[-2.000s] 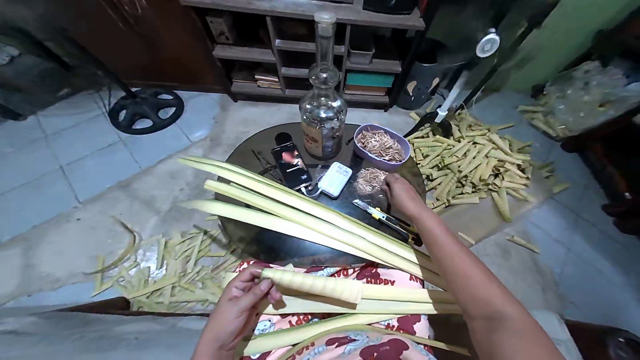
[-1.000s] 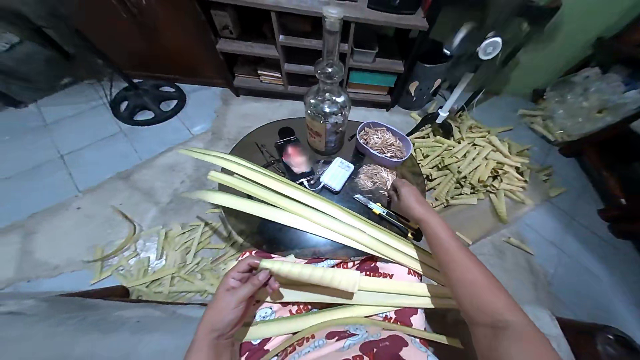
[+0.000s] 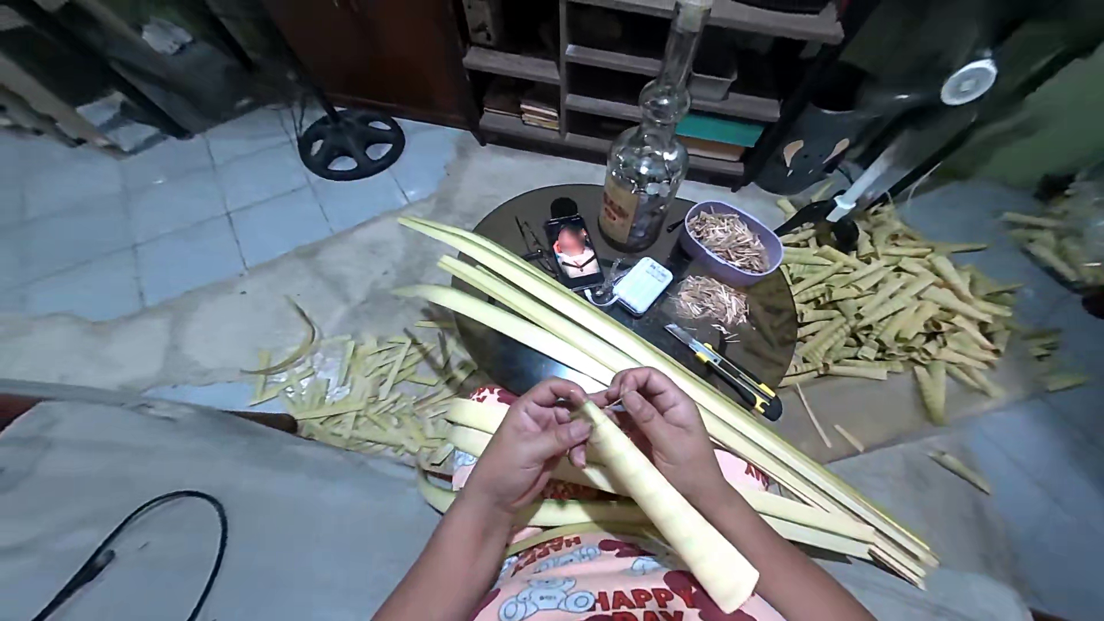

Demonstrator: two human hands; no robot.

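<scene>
My left hand [image 3: 543, 435] grips the narrow upper end of a rolled cone of pale green leaf strip [image 3: 668, 509]. Beside it, my right hand [image 3: 660, 414] pinches at the same tip; a thin sliver seems to be between its fingers. The cone's wide end points down and right over the lap. Long pale green leaf strips [image 3: 552, 302] lie slanting across the round dark table and the lap. On the table are a small pile of thin wooden slivers [image 3: 711, 300], a purple bowl [image 3: 769, 272] of more slivers, and a yellow and black utility knife [image 3: 724, 369] with its blade out.
A large glass bottle [image 3: 647, 164], a smartphone [image 3: 573, 250] and a white power bank [image 3: 643, 285] stand or lie on the table. Rolled leaf cones [image 3: 897, 302] are heaped on the floor at right, cut leaf pieces [image 3: 371, 388] at left. Behind is a wooden shelf [image 3: 517, 65].
My right hand has moved from the sliver pile to the cone's tip beside my left hand. The cone, earlier lying sideways, now slants with its wide end down and right.
</scene>
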